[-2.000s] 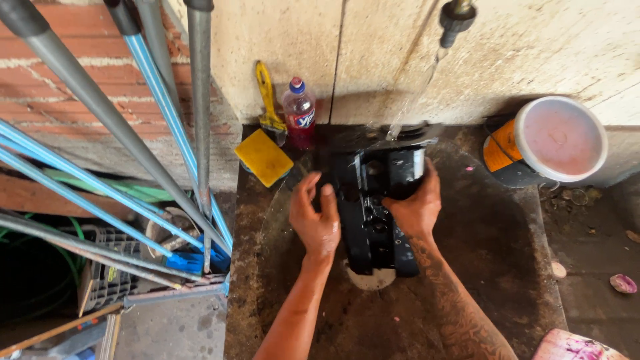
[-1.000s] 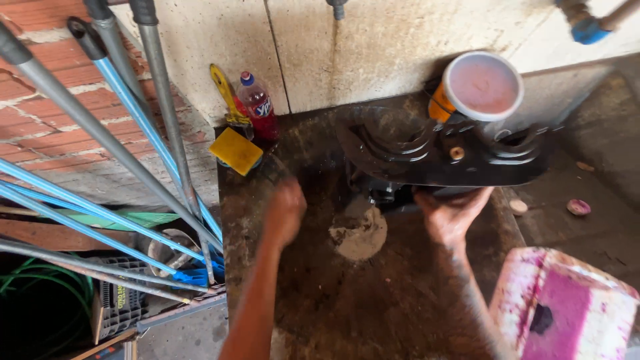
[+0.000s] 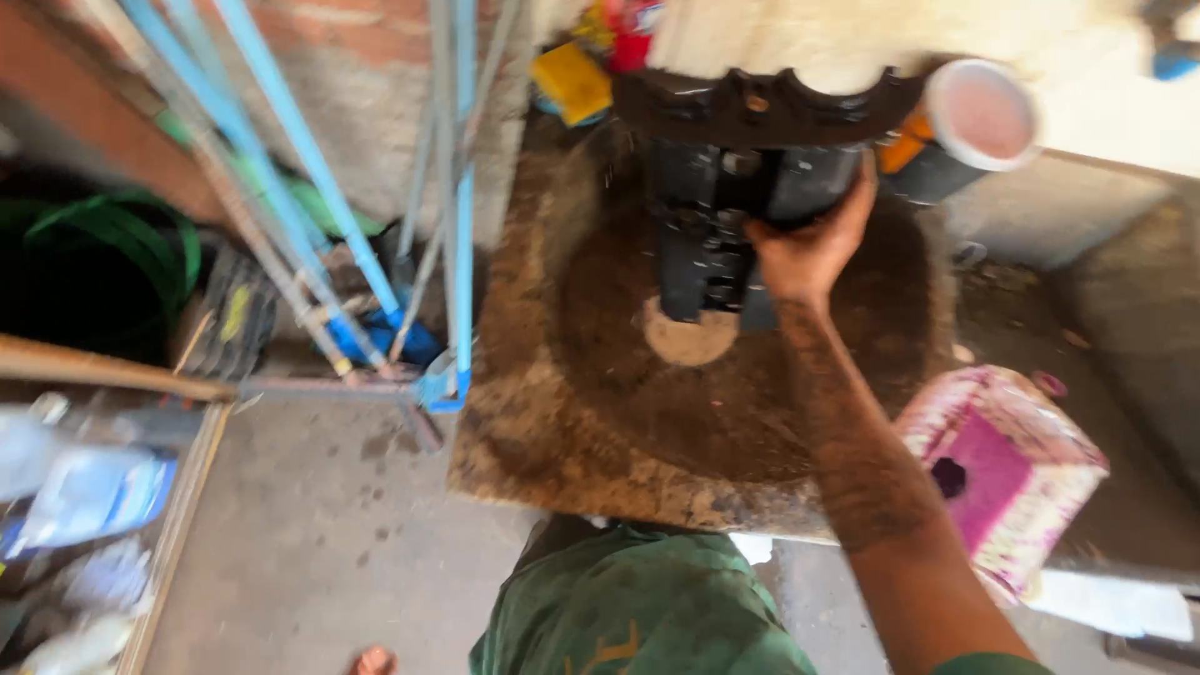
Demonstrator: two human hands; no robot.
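My right hand (image 3: pixel 816 244) grips a black molded plastic part (image 3: pixel 698 225) by its right side, thumb toward the middle. The part hangs over the round basin of a dark, worn sink (image 3: pixel 731 403), its wide scalloped edge toward the wall and its narrow end toward me. Under that narrow end lies a pale round patch (image 3: pixel 689 342) in the basin. A yellow sponge (image 3: pixel 572 82) lies at the sink's back left corner, beside a bottle of red liquid (image 3: pixel 633 28), partly cut off. My left hand is not in view.
A bucket with pinkish contents (image 3: pixel 989 112) stands behind on the right. A pink-stained white container (image 3: pixel 1012 469) is at the sink's right edge. Blue and gray poles (image 3: pixel 319 169) lean at the left, near a crate (image 3: pixel 230 319). A small skin-toned shape (image 3: pixel 375 659) shows at the bottom edge.
The black part has turned from lying sideways to pointing its narrow end toward me. My left hand, seen over the sink before, has left the view. The view has tilted down and left.
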